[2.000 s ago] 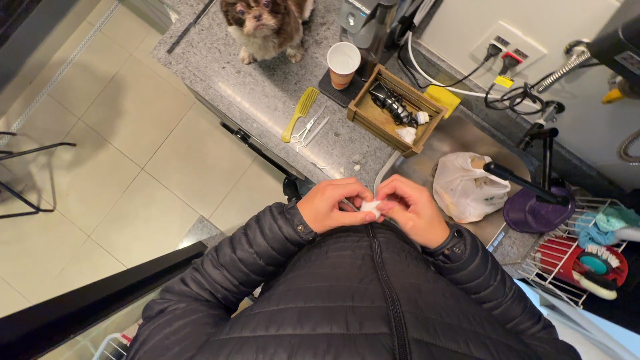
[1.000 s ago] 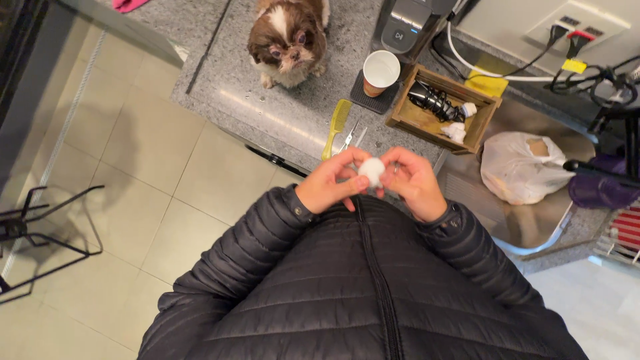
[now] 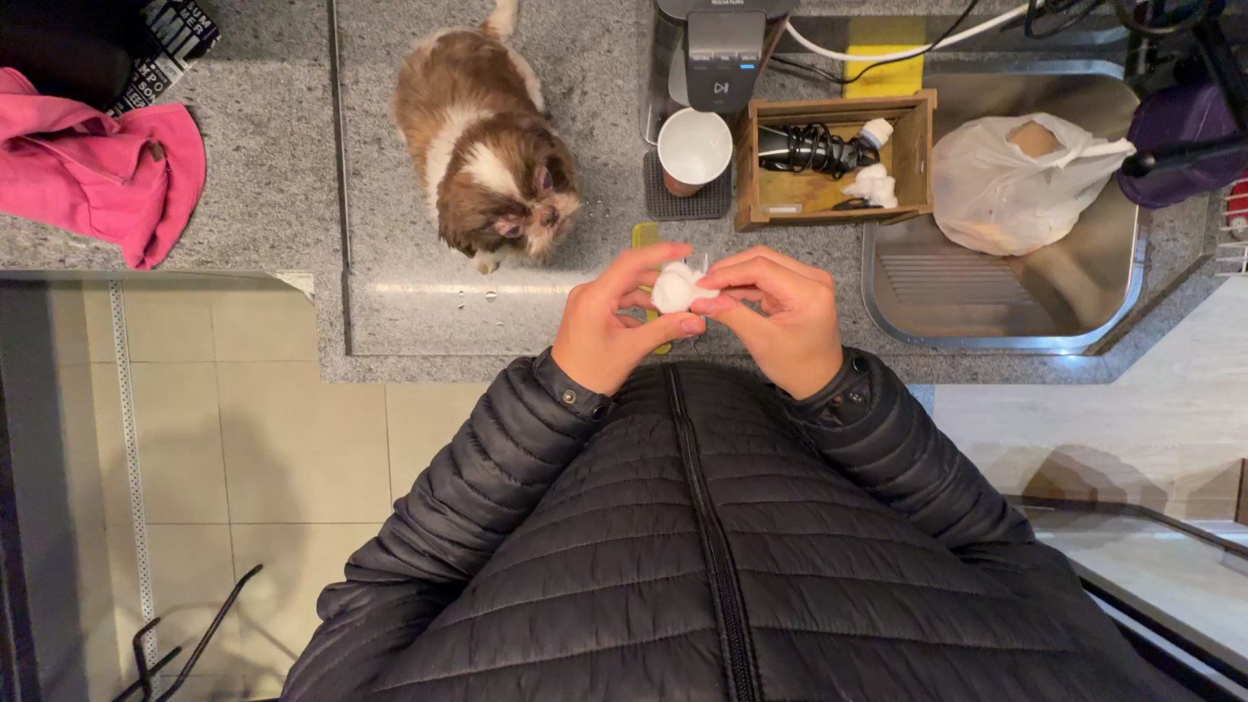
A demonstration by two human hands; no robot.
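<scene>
Between my two hands, in front of my jacket's zip, is a white cotton ball [image 3: 675, 288]. My left hand [image 3: 624, 312] holds it between thumb and fingers. The fingertips of my right hand [image 3: 775, 312] pinch a wisp at its right side. A yellow comb [image 3: 645, 235] lies on the counter beneath my hands, mostly hidden by them. Metal scissors beside it are almost fully covered. A brown and white dog [image 3: 497, 156] is on the granite counter to the left of my hands, its head turned toward them.
A wooden box [image 3: 834, 216] holds a corded black device and cotton pieces. Left of it, a paper cup [image 3: 694, 151] stands on the drip tray of a coffee machine [image 3: 723, 58]. A plastic bag [image 3: 1014, 185] sits in the steel sink [image 3: 975, 312]. A pink cloth [image 3: 107, 171] lies far left.
The cotton between my hands looks looser, with a wisp drawn out to the right. The view has shifted and turned, so the counter lies straight ahead.
</scene>
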